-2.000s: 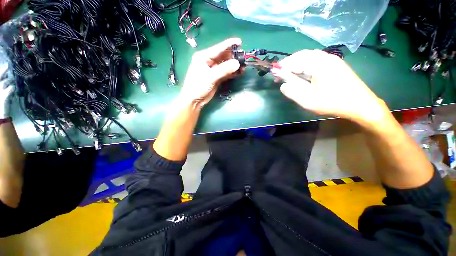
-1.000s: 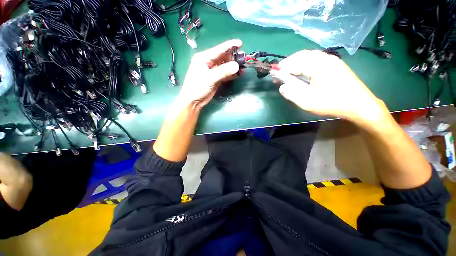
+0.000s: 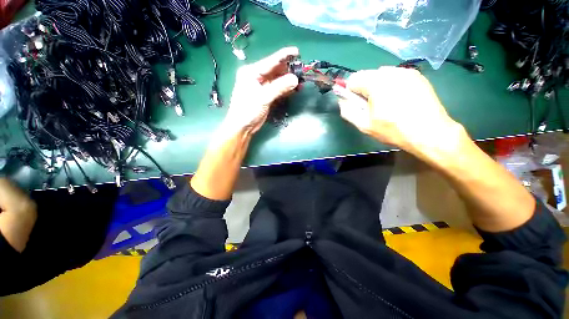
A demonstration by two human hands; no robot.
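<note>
My left hand (image 3: 259,93) holds a small black housing (image 3: 296,67) between thumb and fingers, above the green bench top. Thin red wires and a black cord (image 3: 337,66) run from the housing to the right. My right hand (image 3: 399,103) grips small pliers with red handles (image 3: 339,83); their jaws reach left to the wires beside the housing. Whether the jaws are closed on a wire cannot be told. Small black parts (image 3: 279,117) lie under my left hand, partly hidden by it.
A large heap of black cables (image 3: 93,81) lies at left, a smaller one (image 3: 539,47) at right. A clear plastic bag (image 3: 399,28) lies behind my hands. Short wired pieces (image 3: 238,31) lie beside the left heap. Another person's arm (image 3: 15,215) is at far left.
My right hand has turned slightly and its fingers have shifted a little left on the pliers. My left hand stays nearly still. The other person's arm has moved back from the left bench area.
</note>
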